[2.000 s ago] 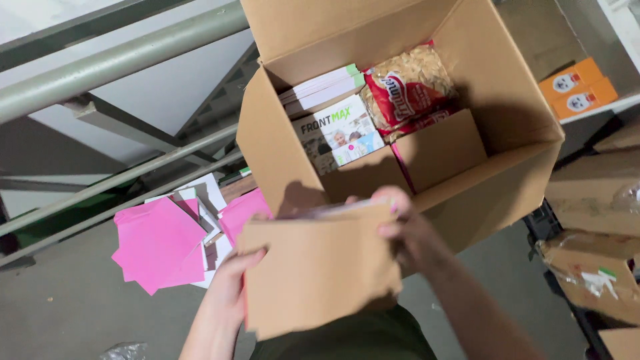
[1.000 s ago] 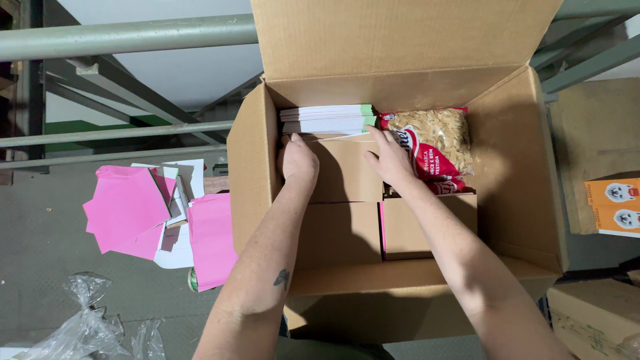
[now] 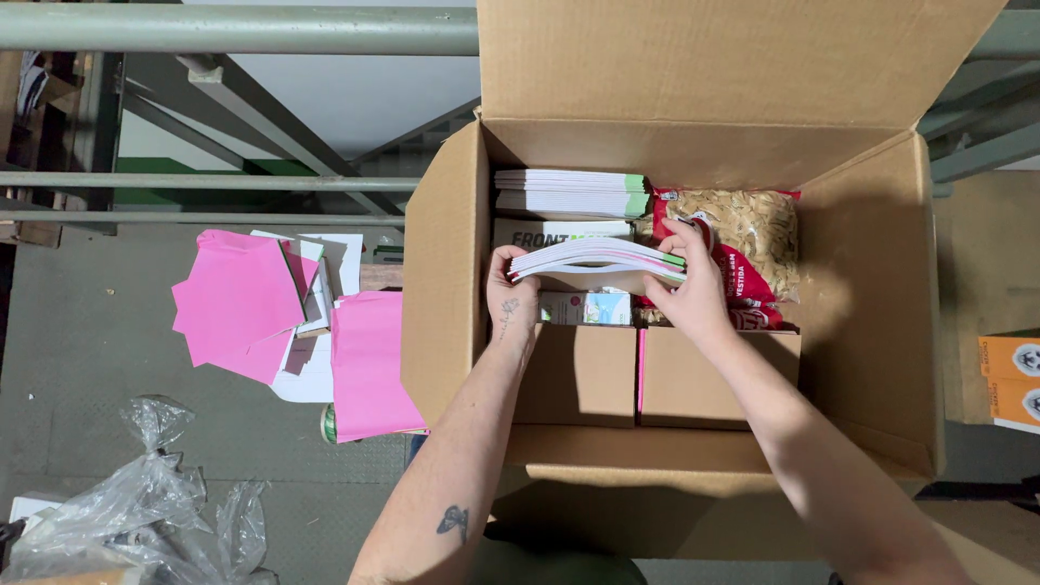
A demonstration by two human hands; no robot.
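Between both hands, a bowed stack of flat white-and-green cards (image 3: 597,256) is held by its ends inside a large open cardboard box (image 3: 861,301). My left hand (image 3: 516,296) grips the left end, my right hand (image 3: 691,284) the right end. Behind them lies another white-and-green stack (image 3: 569,192). Beneath the held stack a box printed FRONTMAX (image 3: 528,236) and a light blue printed piece (image 3: 608,309) show in part. Packs in red and clear film (image 3: 747,244) lie right of the hands. Two brown cardboard blocks (image 3: 573,374), (image 3: 715,378) fill the near side, with a pink edge between them.
Pink sheets (image 3: 244,301) and a pink stack (image 3: 374,366) lie left of the box, over white papers (image 3: 345,260). Crumpled clear plastic (image 3: 130,520) is at lower left. Metal railings (image 3: 236,31) run behind the box. Orange printed packs (image 3: 1011,378) stand at the right.
The brown-faced stack, in my hands two seconds ago, went down into the box. My hands now hold it bowed and raised, its white-and-green edges up, with the FRONTMAX box showing again behind it.
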